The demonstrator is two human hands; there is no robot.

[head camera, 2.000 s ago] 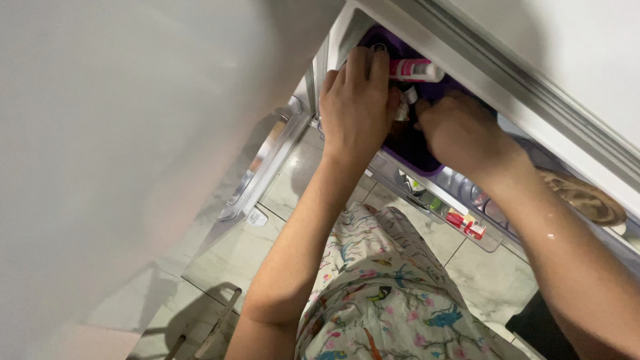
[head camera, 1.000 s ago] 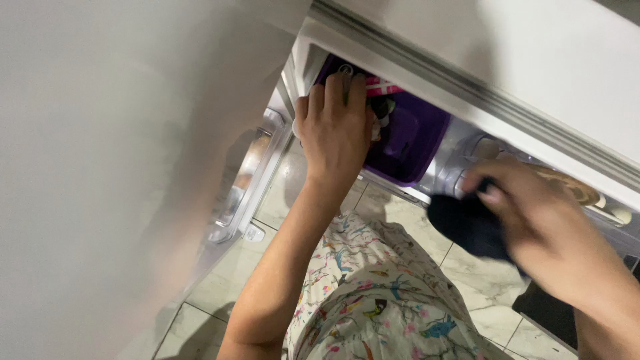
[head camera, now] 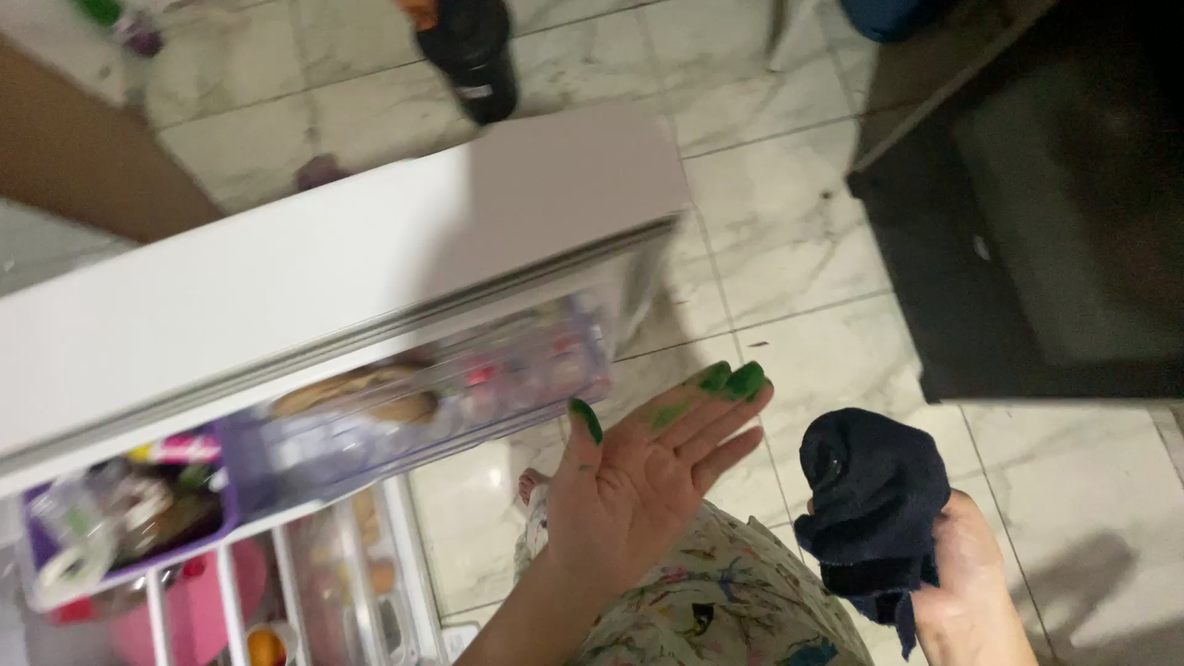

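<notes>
My left hand (head camera: 647,462) is palm up with the fingers spread, holding nothing; green stains mark its thumb and fingertips. To its right, my right hand (head camera: 967,555) grips a dark navy cloth (head camera: 869,509), which is bunched up and covers most of the fingers. On the left, the purple bin (head camera: 231,499) sits in the fridge door and holds plastic bags and a pink-and-white package (head camera: 185,450). Beside it, the clear door shelf (head camera: 462,430) carries a brown item and several red-topped containers, blurred.
The white fridge door (head camera: 370,268) crosses the left and middle. Below are fridge shelves with a pink bowl (head camera: 227,601) and an orange fruit (head camera: 266,646). A black appliance (head camera: 1045,231) stands at right on the marble-look tiled floor (head camera: 786,222). A dark shoe (head camera: 476,65) is at the top.
The left hand has left the purple bin and turned palm up. The right hand, in the bin two seconds ago, came out with the dark cloth and still holds it. The view has swung strongly.
</notes>
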